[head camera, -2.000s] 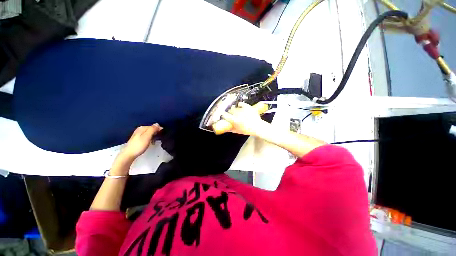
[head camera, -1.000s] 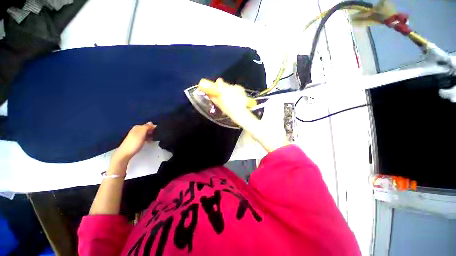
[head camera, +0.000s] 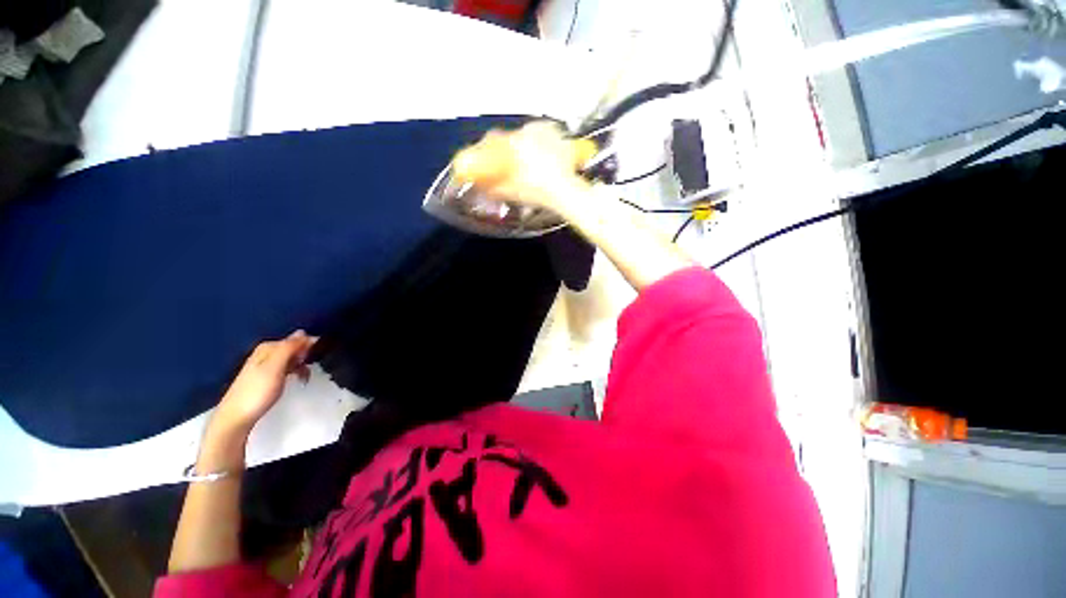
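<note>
A black garment (head camera: 438, 315) lies over the near edge and narrow end of the navy pressing board (head camera: 234, 257) and hangs down toward my body. My right hand (head camera: 520, 164) grips the handle of the steam iron (head camera: 482, 215) near the board's narrow end. The iron's tip points left; its handle is mostly hidden by my hand, and the hand is blurred. My left hand (head camera: 271, 371) is at the board's near edge, with its fingertips pinching the left edge of the black garment.
A white table (head camera: 351, 70) surrounds the board. A dark box (head camera: 690, 157) with thin wires and a yellow plug (head camera: 703, 213) is right of the iron. Dark garments (head camera: 41, 99) are piled at upper left. An orange item (head camera: 918, 422) lies on the right ledge.
My right hand has moved the iron left from its earlier place, then up toward the board's far edge. My left hand still holds the garment edge. The camera view has shifted.
</note>
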